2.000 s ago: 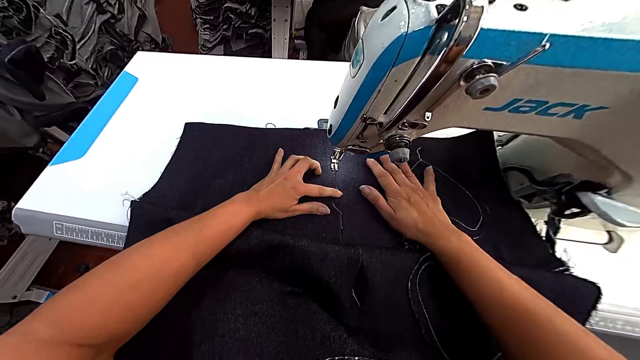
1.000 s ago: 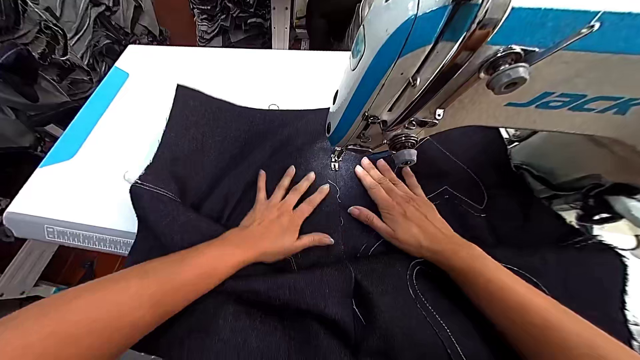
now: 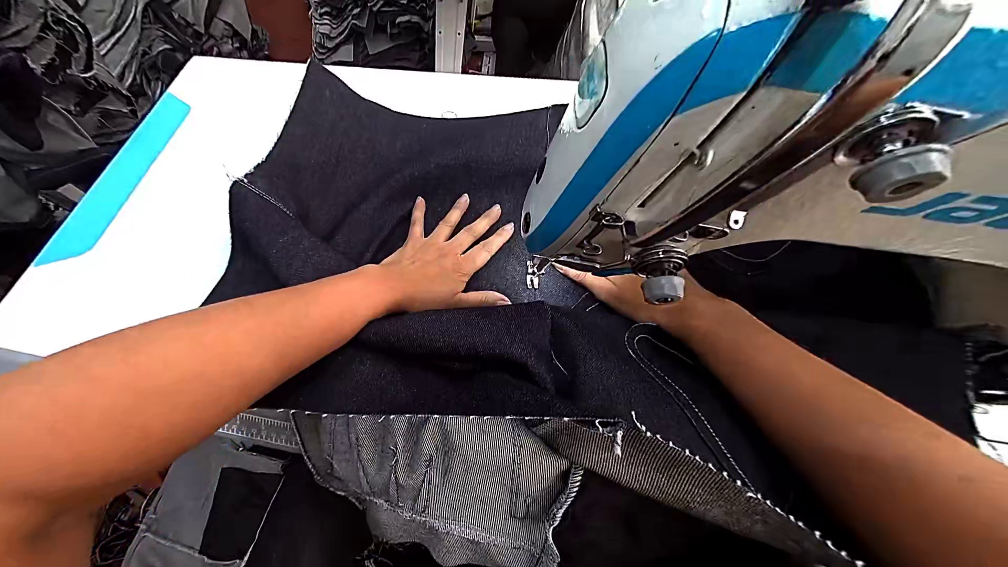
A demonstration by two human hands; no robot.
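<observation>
Dark denim fabric is spread over the sewing machine's white table and passes beneath the presser foot. Just left of the foot, my left hand lies flat on the denim with its fingers spread. My right hand is to the right of the foot, its palm and most fingers hidden behind the Jack sewing machine's head; one fingertip shows beside the foot. A curved line of light stitching runs along the denim below my right wrist. Grey fabric hangs at the near edge.
The white table has a blue strip at its left and a ruler scale on its front edge. Heaps of dark and grey fabric lie behind it at the far left. A thread tension knob projects from the machine.
The denim has moved away from me past the foot, and its near edge with grey fabric now shows. My left hand has moved up beside the foot. The view has come closer to the machine.
</observation>
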